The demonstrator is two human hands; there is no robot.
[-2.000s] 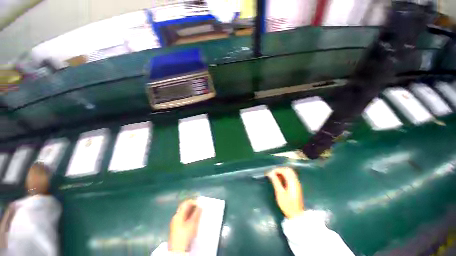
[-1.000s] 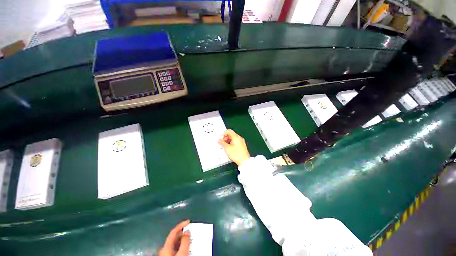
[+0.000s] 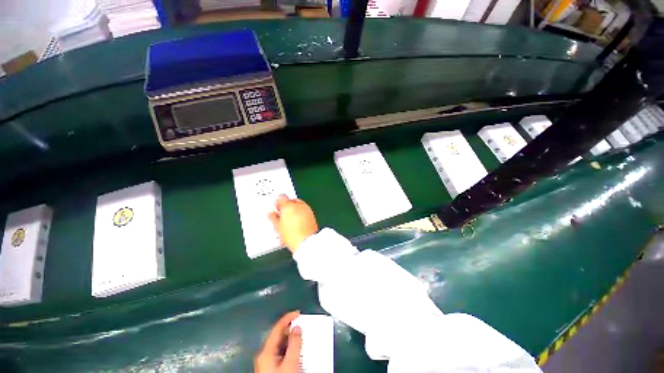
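Observation:
A flat white product box (image 3: 256,232) with a round grey emblem lies on the dark green belt in front of me. My right hand (image 3: 294,221) is on its upper right part, fingertips together just below the emblem. Whether a small sticker is between those fingertips cannot be told. My left hand (image 3: 280,350) is at the bottom edge, partly cut off, and holds a narrow white sticker sheet (image 3: 317,345) over the worktop (image 3: 182,342).
More white boxes lie spaced along the belt to the left (image 3: 127,240) and right (image 3: 373,183). A scale with a blue top (image 3: 210,67) stands behind the belt. A black post (image 3: 539,156) slants across the right side. Paper stacks stand behind.
The boxes have shifted left in view, and my right hand has moved left with the same box. My left hand and the sheet show slightly further right and higher.

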